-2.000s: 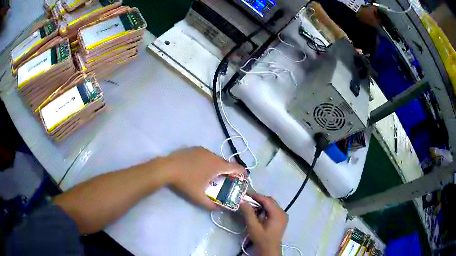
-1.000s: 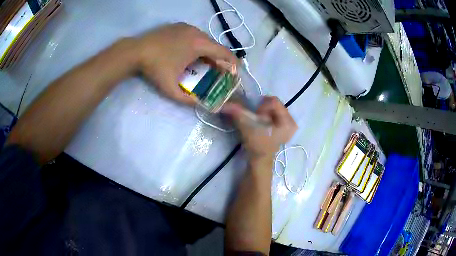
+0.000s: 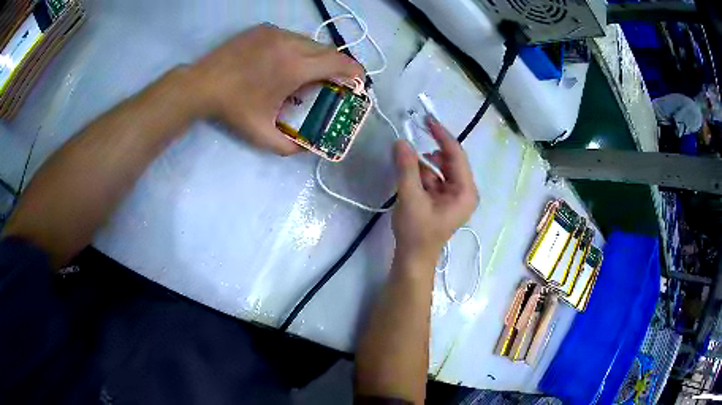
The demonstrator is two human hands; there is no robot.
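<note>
My left hand [image 3: 265, 83] grips an open power bank unit [image 3: 321, 115] from its left side. The unit has a copper-pink rim, a white cell, a dark band and a green circuit board [image 3: 347, 125] facing right. My right hand [image 3: 435, 190] is just right of the unit, apart from it, with a white USB cable [image 3: 428, 164] between thumb and fingers. A white plug end [image 3: 427, 103] shows just above the fingertips. The cord loops below the unit.
A thick black cable [image 3: 336, 273] crosses the bench. Stacked units [image 3: 39, 55] stand at upper left. More units [image 3: 564, 257] lie at right beside a blue bin [image 3: 606, 324]. A grey metal box with a fan grille [image 3: 546, 12] is at upper right.
The view has swung down and right since the oldest frame. My right hand has moved away from the unit's board end, and its fingers have spread a little around the white cable.
</note>
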